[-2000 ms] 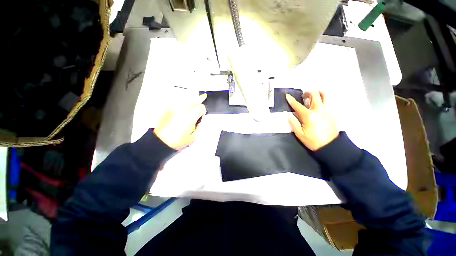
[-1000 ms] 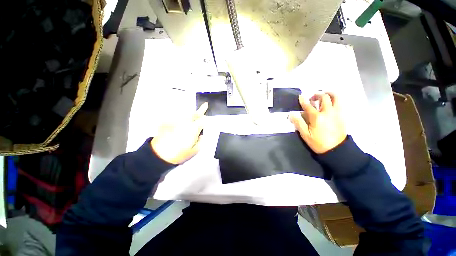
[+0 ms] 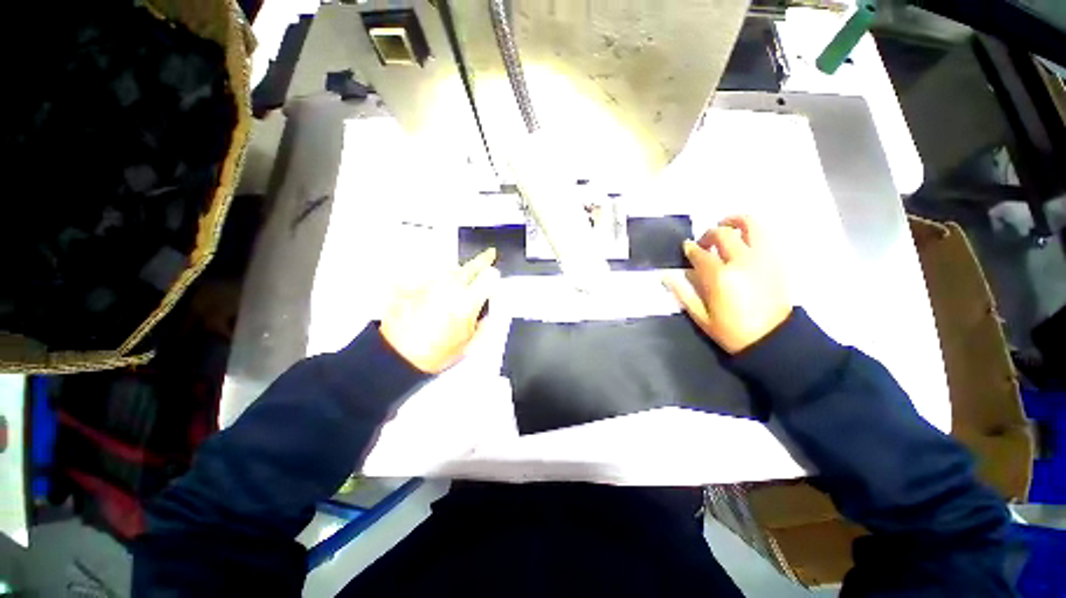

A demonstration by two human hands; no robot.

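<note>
A black fabric strip lies under the pale metal presser clamp, its ends showing on both sides. My left hand rests flat with its fingertips at the strip's left end. My right hand has its fingers bent, the fingertips touching the strip's right end. Neither hand is closed around anything. Other black fabric panels lie overlapping in front of the clamp, their right end by my right sleeve. Glare hides the detail around the needle.
The cream sewing machine head stands above the clamp. A carton of small dark pieces is at the left. An open brown carton is at the right. A green stick-like object lies at the upper right.
The view has shifted slightly. My right hand has moved back in against the strip's right end, and my left fingertips remain at its left end. The front panels have not visibly moved.
</note>
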